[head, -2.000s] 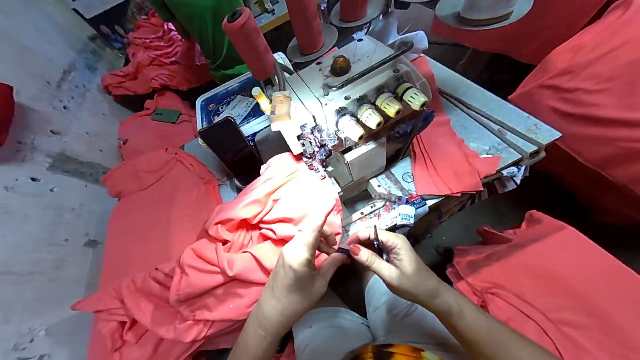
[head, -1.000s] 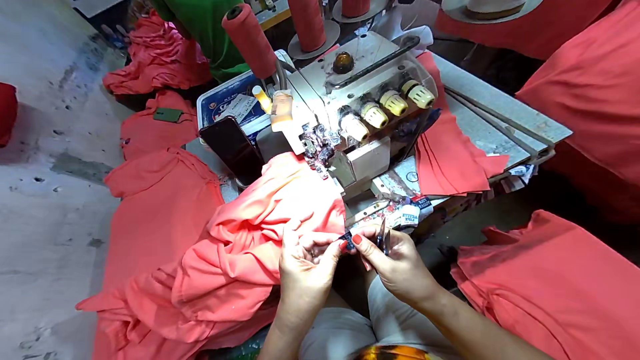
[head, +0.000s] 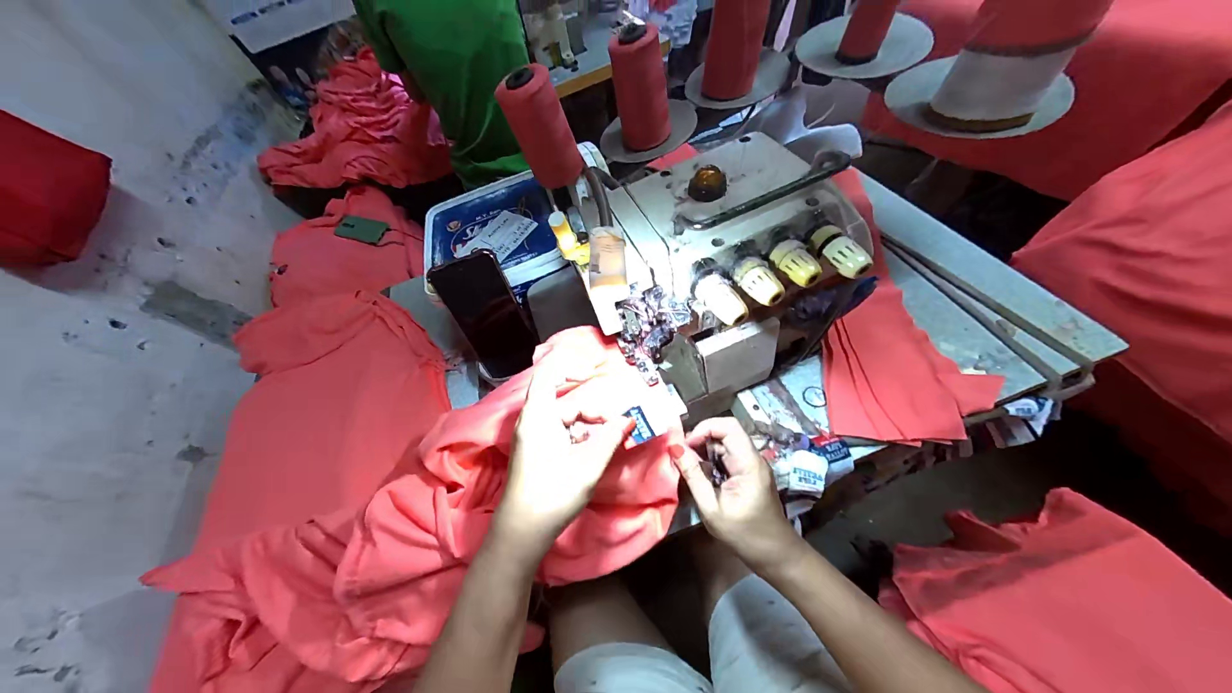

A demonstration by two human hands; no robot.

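Note:
A coral fabric garment point(head: 423, 481) lies bunched at the front of an overlock sewing machine point(head: 741, 212), its lit part close below the needle area. My left hand point(head: 568, 448) pinches a small dark blue woven label point(head: 638, 424) between thumb and fingers, over the fabric. Just right of it, my right hand point(head: 731, 476) has its thumb and forefinger at the fabric's edge, with a small dark tool, perhaps thread snips, partly hidden in the curled fingers.
A smartphone point(head: 484, 313) leans by a blue-lidded tub point(head: 496, 231) left of the machine. Cones of red thread point(head: 542, 125) stand behind. Coral fabric strips point(head: 866, 356) and small labels point(head: 807, 473) lie at right. A person in green point(head: 448, 77) is behind.
My hands have moved from below the machine's front up to the garment beside the needle area, bringing the dark label onto the fabric. My hands are now farther apart.

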